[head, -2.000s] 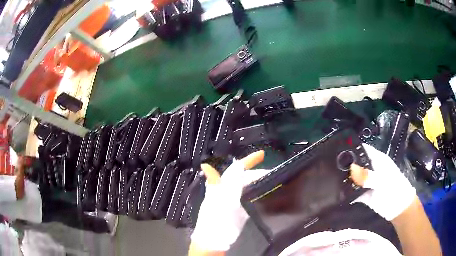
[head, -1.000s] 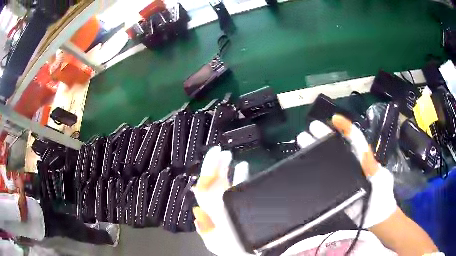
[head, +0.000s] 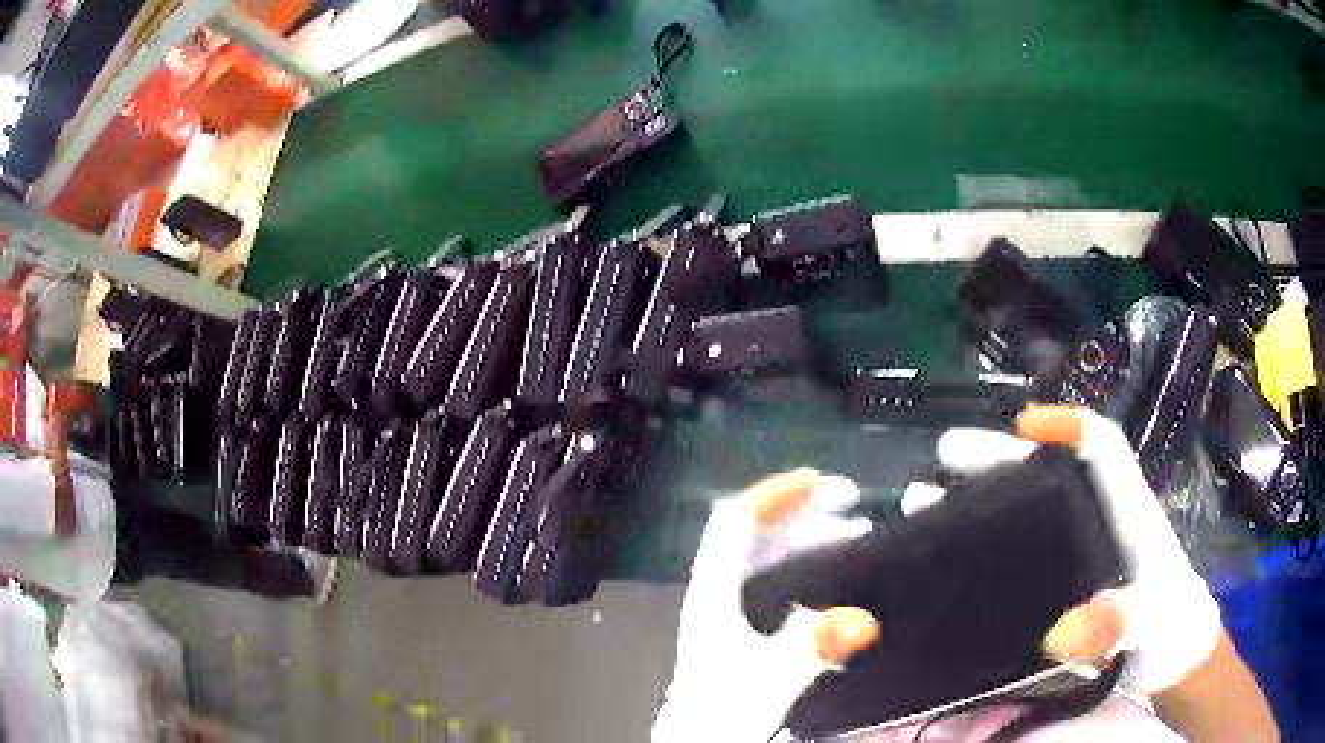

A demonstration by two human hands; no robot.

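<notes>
A black handheld unit (head: pixel 959 595) is held in front of me with its plain black face up and no screen showing. Its pale-lined narrow edge is toward my body, with a thin black strap near the right end. My left hand (head: pixel 778 595), in a white glove with bare fingertips, grips the unit's left end. My right hand (head: pixel 1126 559), gloved the same way, grips its right end, thumb on the face. Rows of black units (head: pixel 480 341) stand side by side at the left, dotted edges up.
A strapped unit (head: pixel 610 145) lies on the green belt (head: pixel 872 102). Loose units (head: pixel 744 340) lie beyond my hands. At right are clear plastic, a yellow cloth (head: pixel 1285 356) and a blue crate (head: pixel 1279 639). Orange boxes stand upper left; a coworker's sleeve (head: pixel 58 523) is at far left.
The unit was screen up two seconds ago, then turned plain face up. Since a second ago both hands and the unit have shifted slightly right and lower in view, and the view has shifted.
</notes>
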